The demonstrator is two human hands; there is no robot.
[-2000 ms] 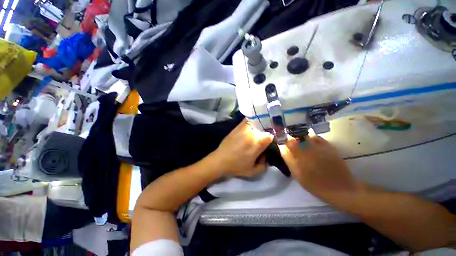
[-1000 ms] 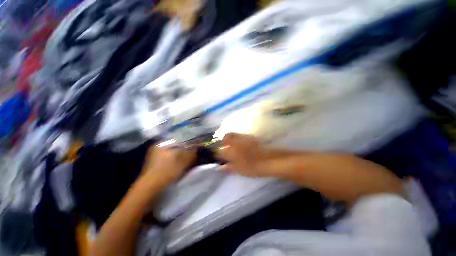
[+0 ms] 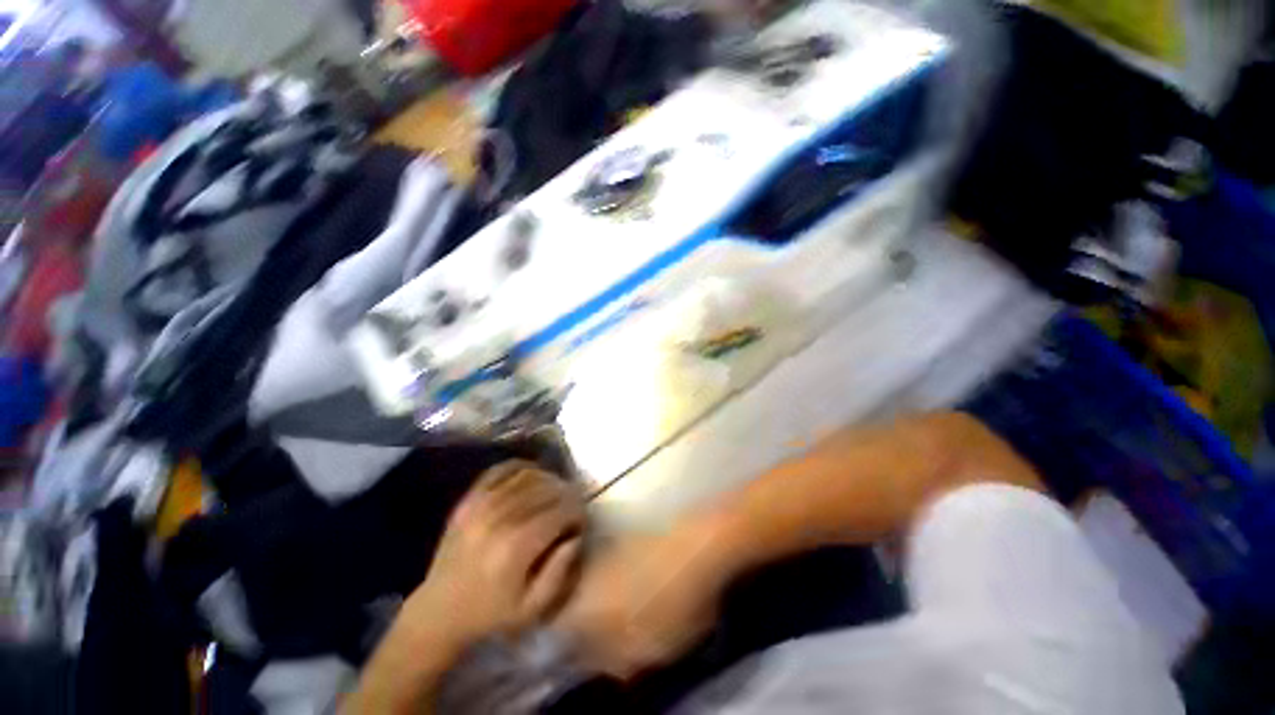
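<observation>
My left hand (image 3: 510, 548) is curled in front of the needle end of the white sewing machine (image 3: 629, 210). My right hand (image 3: 636, 594) is blurred and lies just right of and below it, the two close together or touching. What the fingers hold, if anything, is hidden by blur. Black garment cloth (image 3: 315, 552) with white and grey panels (image 3: 322, 342) is bunched left of the hands and the machine head. The presser foot area (image 3: 524, 412) is blurred, beyond the hands.
A small green-orange tool (image 3: 729, 341) lies on the lit machine bed (image 3: 839, 377). Heaped grey and black garments (image 3: 210, 210) stand behind left. A red item (image 3: 490, 28) is at the top. Blue material (image 3: 1147, 433) is at the right, with dark cloth above it.
The view has swung, showing more of the machine's right side. Both hands have moved away from the needle towards me and come closer together. The black strip between the fingertips no longer shows.
</observation>
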